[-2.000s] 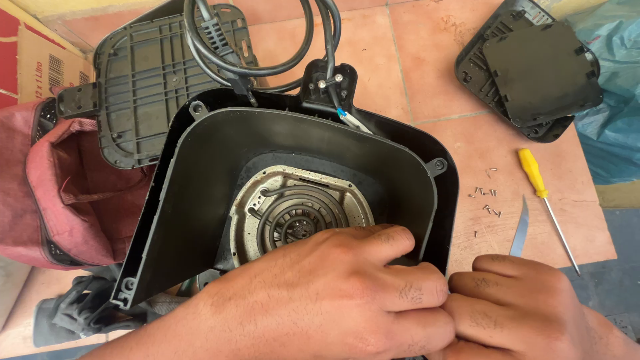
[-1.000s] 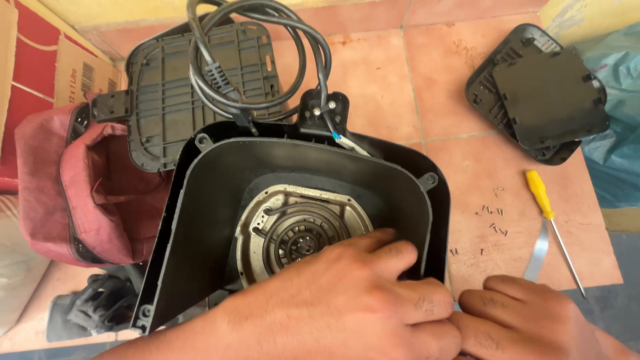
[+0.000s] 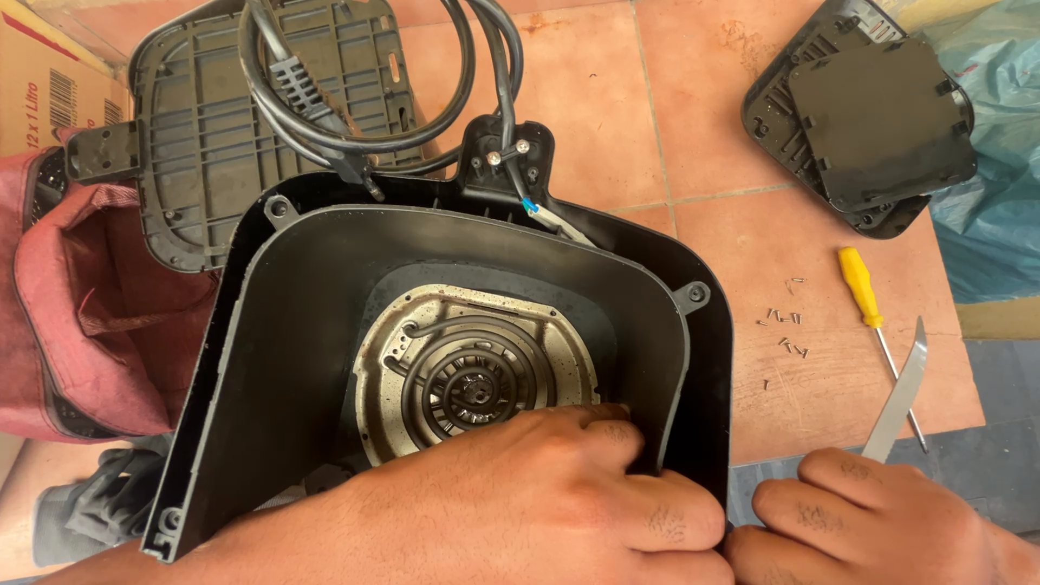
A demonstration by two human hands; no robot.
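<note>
A black plastic appliance housing (image 3: pixel 268 325) lies open towards me, with a spiral heating element (image 3: pixel 479 382) on a round-edged metal plate (image 3: pixel 382 414) deep inside. My left hand (image 3: pixel 569 496) reaches across the housing, its fingers curled over the inner wall at the right; the fingertips are partly hidden, so a firm hold cannot be confirmed. My right hand (image 3: pixel 869 520) is closed around a thin metal blade (image 3: pixel 898 398) that points up and away, its lower end hidden in the fist. The knuckles of both hands are close together beside the housing's right edge.
A yellow-handled screwdriver (image 3: pixel 860 284) and several small screws (image 3: pixel 784 317) lie on the orange tiles. Black plastic covers (image 3: pixel 881 126) are at the upper right. A ribbed black panel (image 3: pixel 195 146), coiled power cord (image 3: pixel 390 145), red bag (image 3: pixel 57 284) and dark glove (image 3: pixel 114 496) are on the left.
The blade in my right hand now shows more of its length and overlaps the screwdriver shaft in view. My left hand stays at the housing's right wall.
</note>
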